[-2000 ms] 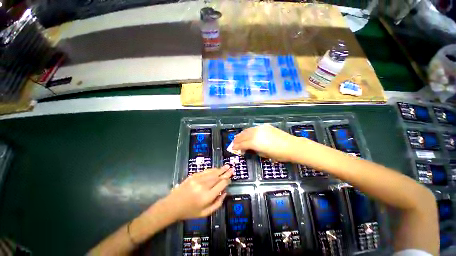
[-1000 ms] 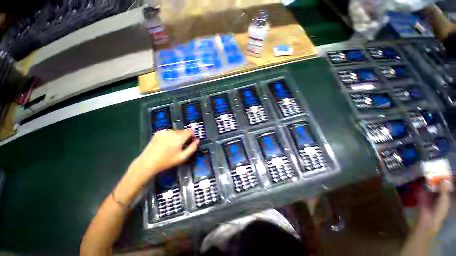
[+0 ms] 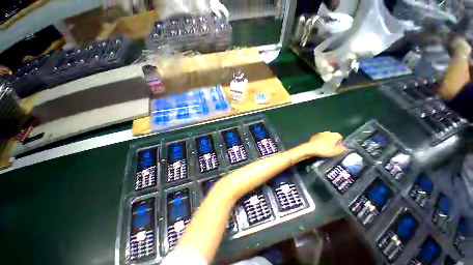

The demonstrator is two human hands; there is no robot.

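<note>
My left hand [image 3: 327,144] reaches across to the right, its fingers curled at the upper left edge of a second clear blister tray [image 3: 317,166]. That tray lies turned at an angle and holds black keypad phones [image 3: 372,201] with blue-printed screens. Its far right part is blurred. The first blister tray [image 3: 126,204] lies under my left forearm, with two rows of keypad phones [image 3: 176,160]. My forearm hides parts of the lower row. My right hand is not in view.
A tan board [image 3: 277,92] behind the trays holds blue-printed film sheets [image 3: 181,107], a white bottle [image 3: 238,89], a darker bottle [image 3: 153,80] and a small white-blue block [image 3: 261,98]. Another person's arm [image 3: 456,72] is at upper right, near more trays [image 3: 433,111] and a plastic bag [image 3: 358,36].
My left hand has left the first tray and crossed to the second tray, which now lies turned and nearer. My right hand with the white and orange card has left view. The camera view has shifted.
</note>
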